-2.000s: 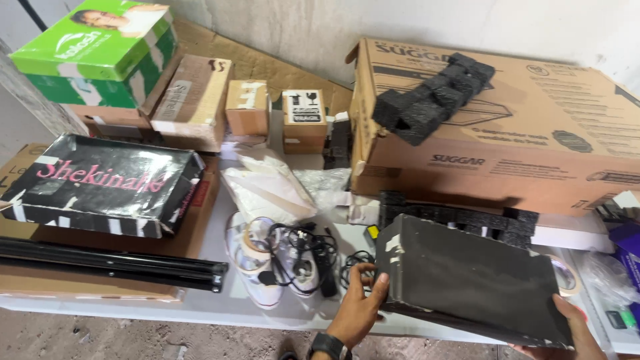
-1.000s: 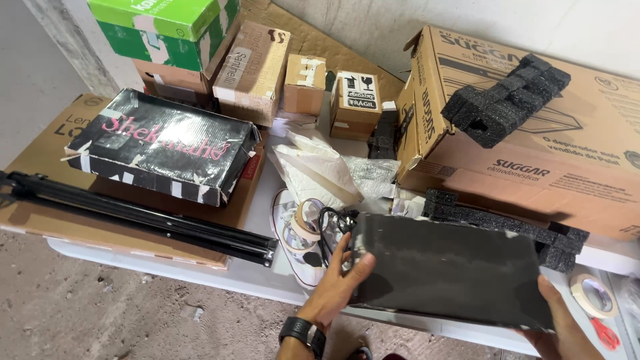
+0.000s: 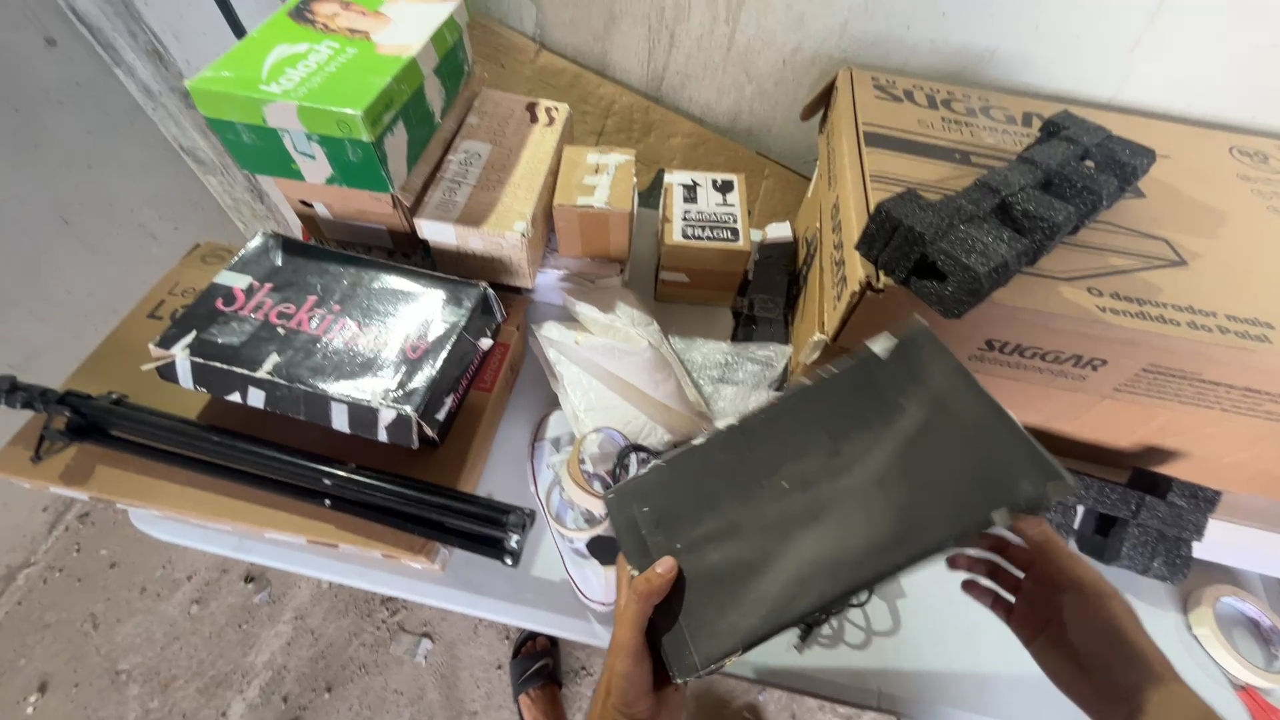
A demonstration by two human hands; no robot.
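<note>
A black cardboard box (image 3: 840,490) is held tilted above the front of the table, its broad face towards me. My left hand (image 3: 640,630) grips its lower left corner, thumb on the near face. My right hand (image 3: 1050,610) is beside its lower right edge, fingers spread and apparently off the box. Partly hidden behind the box are a white sneaker (image 3: 565,560), rolls of masking tape (image 3: 585,480) and a dark cable. White packing wrap (image 3: 620,375) lies beyond them. Another dark cable (image 3: 835,620) shows under the box.
A large cardboard carton (image 3: 1150,360) bears a black foam block (image 3: 1010,215). On the left are a black shoebox (image 3: 330,330), a folded black tripod (image 3: 290,470) and a green shoebox (image 3: 330,100). Small cartons (image 3: 700,240) stand behind. A tape roll (image 3: 1235,635) lies at the right.
The black box has gone from nearly level to tilted, its right end raised. My right hand has come off its right end, fingers now spread. The view has shifted left.
</note>
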